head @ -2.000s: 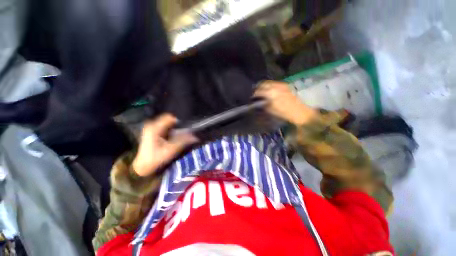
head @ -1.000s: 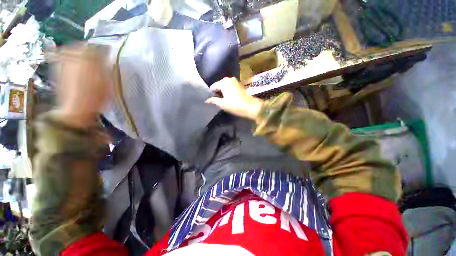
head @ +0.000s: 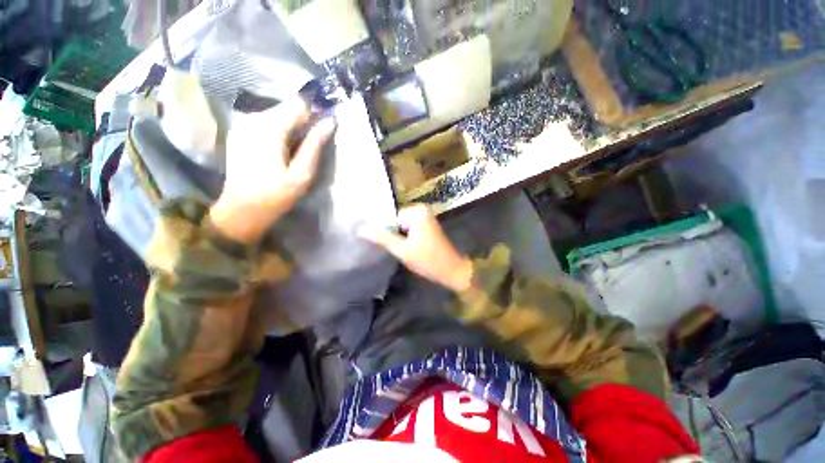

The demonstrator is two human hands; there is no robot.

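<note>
A large grey garment panel (head: 335, 262) lies from the overlock machine down to my lap, with a brown-gold strip (head: 143, 163) along its left part. My left hand (head: 271, 172) lies on the panel close to the presser foot area (head: 333, 95), fingertips near the small metal parts. My right hand (head: 421, 244) pinches the panel's right edge near the table's front edge, thumb and fingers together. The cream machine cover plate (head: 452, 86) stands right of the foot. The cloth under my left palm is hidden.
Dark speckled trimmings (head: 534, 113) are heaped on the table right of the machine. Dark green scissors loops (head: 665, 59) lie on the blue mat. A green crate (head: 760, 262) with grey pieces stands right of my lap. Another green crate (head: 77, 81) is at upper left.
The grey panel has moved up to the presser foot. My left hand has come from the far left onto the panel by the foot. My right hand still holds the panel's edge, lower in view.
</note>
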